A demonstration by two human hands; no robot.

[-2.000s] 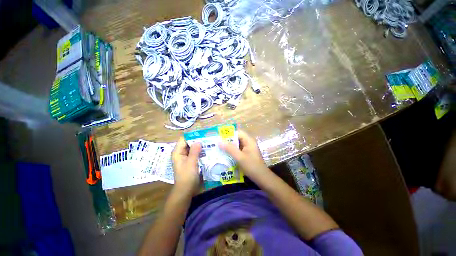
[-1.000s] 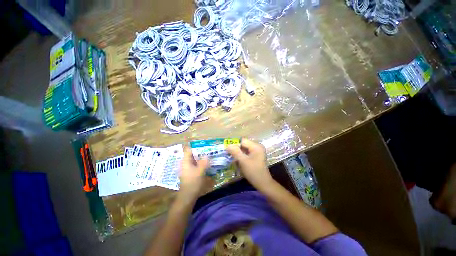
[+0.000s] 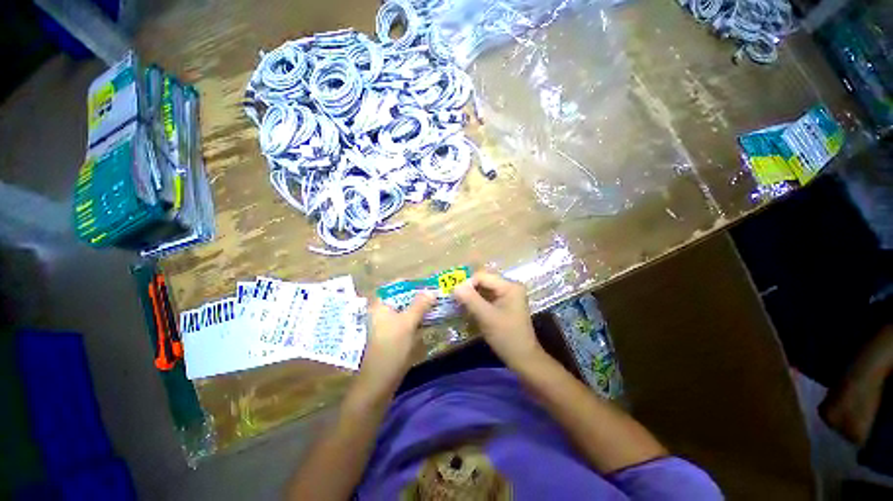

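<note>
A teal and yellow printed bag [image 3: 423,288] is held at the table's front edge, tilted so that mostly its top strip shows. My left hand [image 3: 394,331] grips its left side, thumb on top. My right hand [image 3: 497,311] pinches its right end by the yellow patch. The bag's lower part is foreshortened and partly hidden by my hands; its contents cannot be made out. White insert cards [image 3: 284,325] lie fanned just left of my left hand. A heap of coiled white cables [image 3: 367,137] lies beyond my hands.
A thick stack of printed bags [image 3: 127,191] stands at the left. An orange cutter [image 3: 164,323] lies on a dark green strip. Clear plastic [image 3: 568,127] covers the table right of the heap. More bags [image 3: 791,149] and cables [image 3: 749,22] lie at the far right, near another person's arm [image 3: 862,391].
The bag was facing up with a cable ring showing; it is now tilted and seen nearly edge-on. My right hand's fingers have moved to its top right corner. The view has shifted slightly.
</note>
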